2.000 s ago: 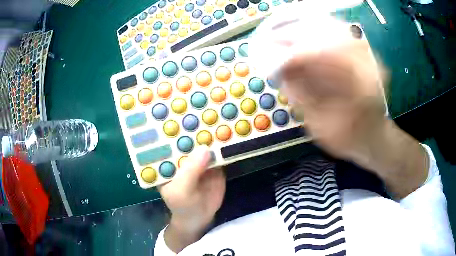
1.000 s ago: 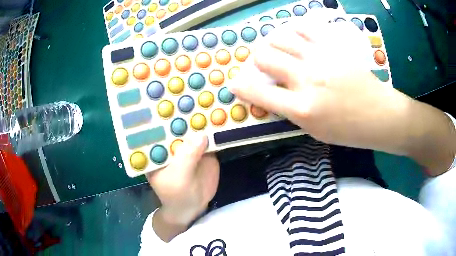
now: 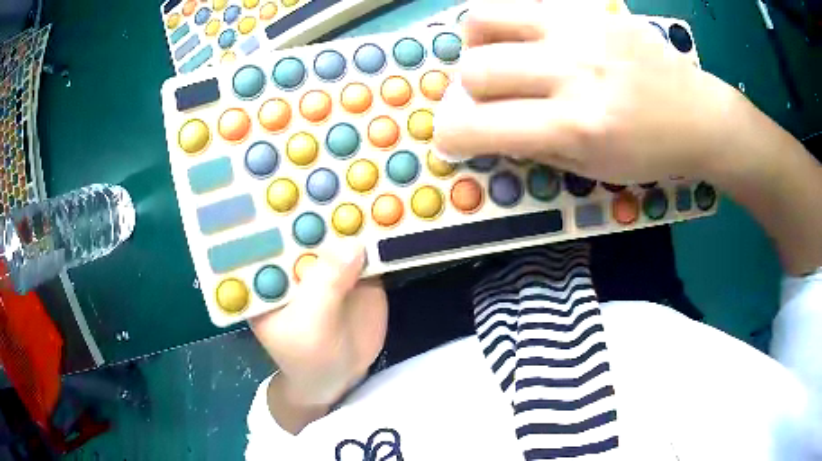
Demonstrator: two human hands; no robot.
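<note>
A cream keyboard-shaped panel [image 3: 469, 236] with rows of orange, yellow, teal and blue-grey domes is held tilted at the table's near edge. My left hand [image 3: 324, 329] grips its lower left edge, thumb on top, fingers underneath. My right hand [image 3: 586, 99] lies over the upper right part of the panel, palm down. A bit of white wiping cloth [image 3: 453, 126] shows under its fingertips; the rest of the cloth is hidden, as are the domes under the hand.
Another cream panel [image 3: 311, 22] lies just beyond. More panels [image 3: 16, 117] stand at the far left. A clear plastic bottle [image 3: 72, 232] lies at left above a red mesh thing [image 3: 27, 333]. A thin white stick [image 3: 766, 13] lies at the top right.
My right hand was blurred and raised over the right side, then lower on the domes; it now lies over the upper right. The held panel has shifted left and up. My left hand keeps its grip.
</note>
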